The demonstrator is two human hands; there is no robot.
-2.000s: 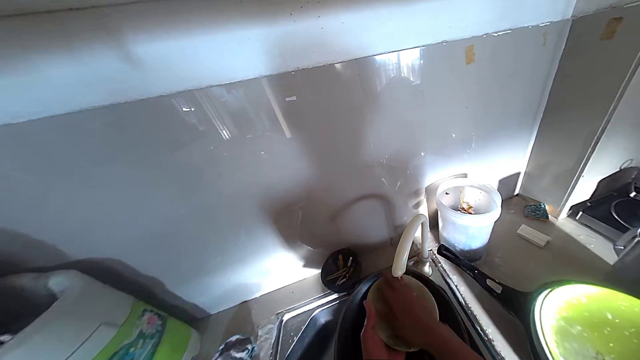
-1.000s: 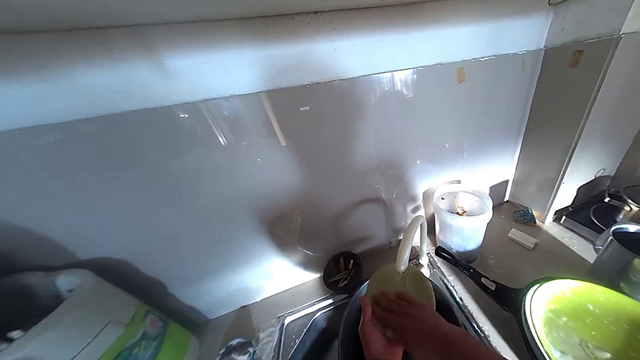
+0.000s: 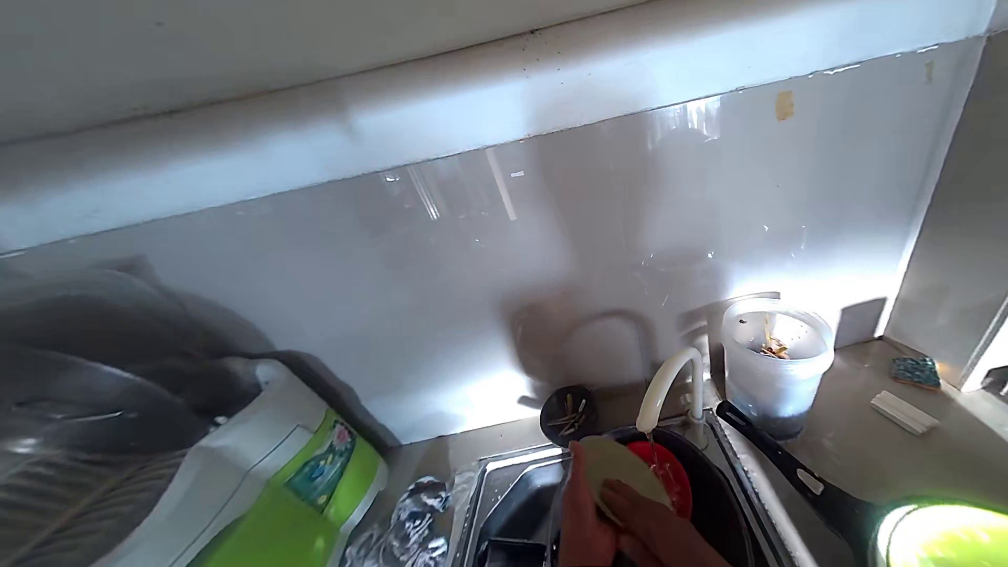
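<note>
My left hand (image 3: 584,512) grips the left edge of a pale yellow-green dish (image 3: 618,471), tilted over the sink. Against the dish's lower face lies my right hand (image 3: 650,516), its fingers spread along it. A white curved faucet (image 3: 665,386) stands behind, and a thin stream of water runs from its spout. The water falls on a red dish (image 3: 671,472) inside a large dark basin or pan (image 3: 720,492) in the sink. Left of my hands is a steel sink bowl (image 3: 520,496) with a dark object in it.
A black bowl (image 3: 568,413) with small sticks sits behind the sink. To the right are a plastic tub (image 3: 776,378) with scraps, a scouring sponge (image 3: 916,372), a white bar (image 3: 904,413) and a black-handled green pan (image 3: 945,535). A green-and-white dish rack (image 3: 315,488) and crumpled foil or plastic (image 3: 413,520) are at left.
The pale dish has moved left from under the spout and now tilts more. The red dish and the falling water have come into sight. The view has shifted somewhat.
</note>
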